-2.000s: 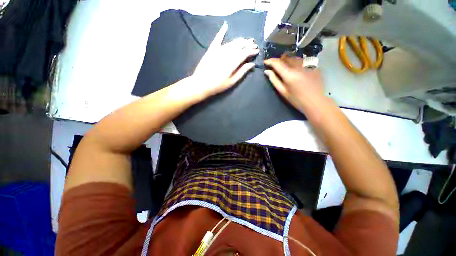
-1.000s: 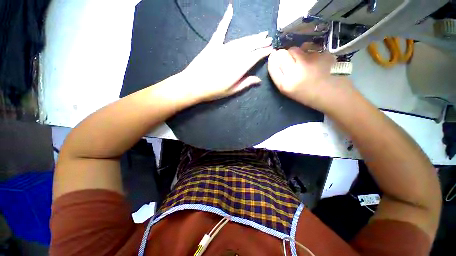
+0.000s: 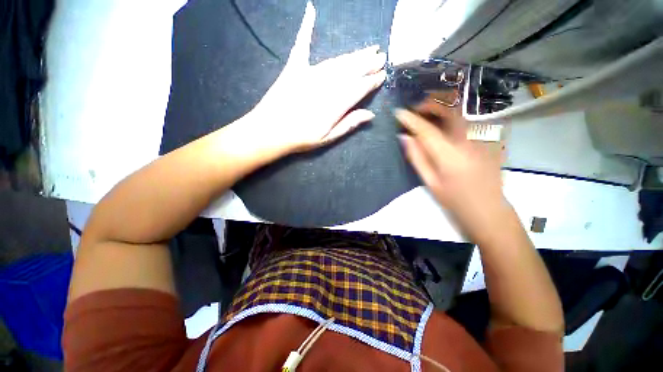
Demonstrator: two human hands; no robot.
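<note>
A large dark garment panel (image 3: 320,182) lies on the white machine table, its rounded edge at the front. A short dark line curves across its upper left part. My left hand (image 3: 312,94) lies flat on the panel with fingers spread, fingertips beside the needle area. My right hand (image 3: 451,156) is blurred, over the panel's right part just below the needle area, fingers apart. The sewing machine head (image 3: 552,43) fills the upper right. The presser foot area (image 3: 396,73) is dark and its details cannot be told.
A white ribbed knob (image 3: 484,132) is right of my right hand. Part of the orange scissors (image 3: 536,89) shows behind the machine head. A small dark piece (image 3: 539,224) lies on the white table (image 3: 581,211). A blue bin (image 3: 33,298) stands at lower left.
My right hand has moved from a closed pose by the needle to lower on the panel, with its fingers opened. My left hand stays flat on the panel. The view has shifted.
</note>
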